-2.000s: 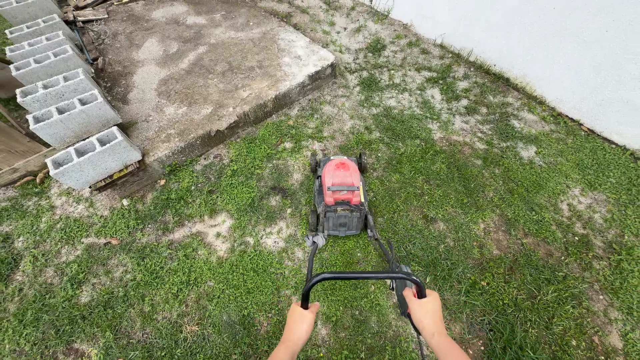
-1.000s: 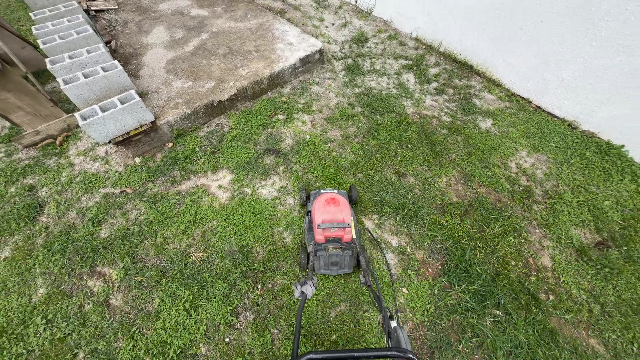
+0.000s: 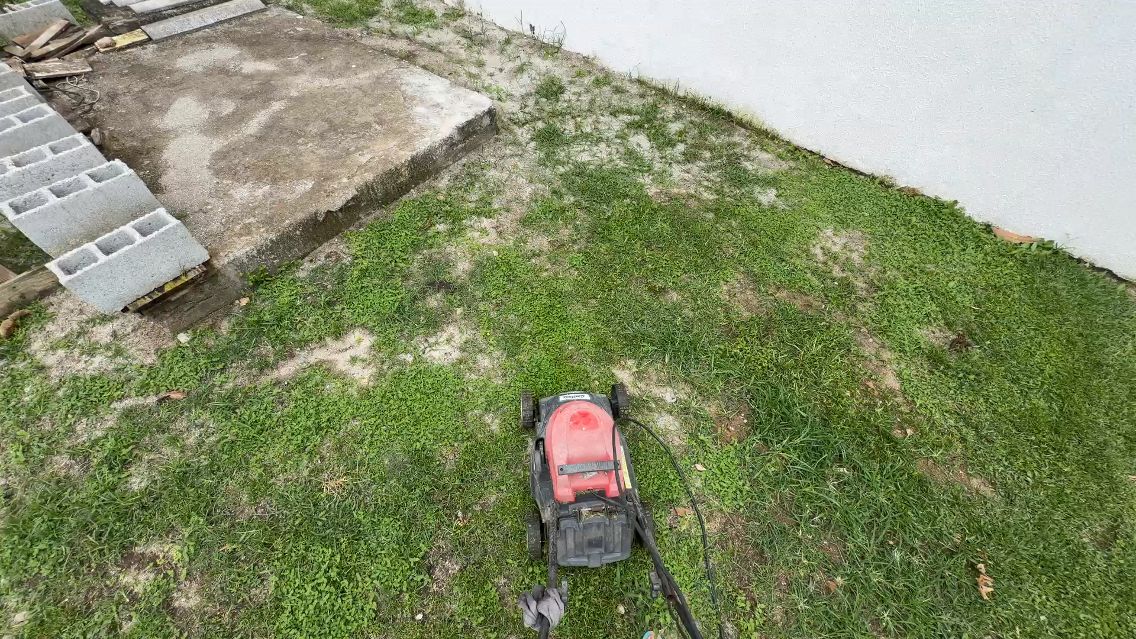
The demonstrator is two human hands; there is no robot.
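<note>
A lawn mower with a red cover and black deck (image 3: 581,453) stands on patchy grass at the lower middle of the head view. Its two black handle tubes run down out of the bottom edge, where the crossbar is out of sight. A grey cloth (image 3: 543,607) is wrapped around the left tube. A black cable (image 3: 690,497) loops from the mower along its right side. Neither of my hands shows in this frame, so what they touch cannot be seen.
A raised concrete slab (image 3: 302,133) lies at the upper left, edged by a row of hollow concrete blocks (image 3: 133,266). Wood scraps (image 3: 55,44) are piled at the far corner. A white wall (image 3: 887,98) borders the grass on the upper right. Bare soil patches mark the lawn.
Both hands, on the handlebar two seconds ago, have dropped out of view, and so has the crossbar. The mower sits lower in the view. The cable now loops out beside it.
</note>
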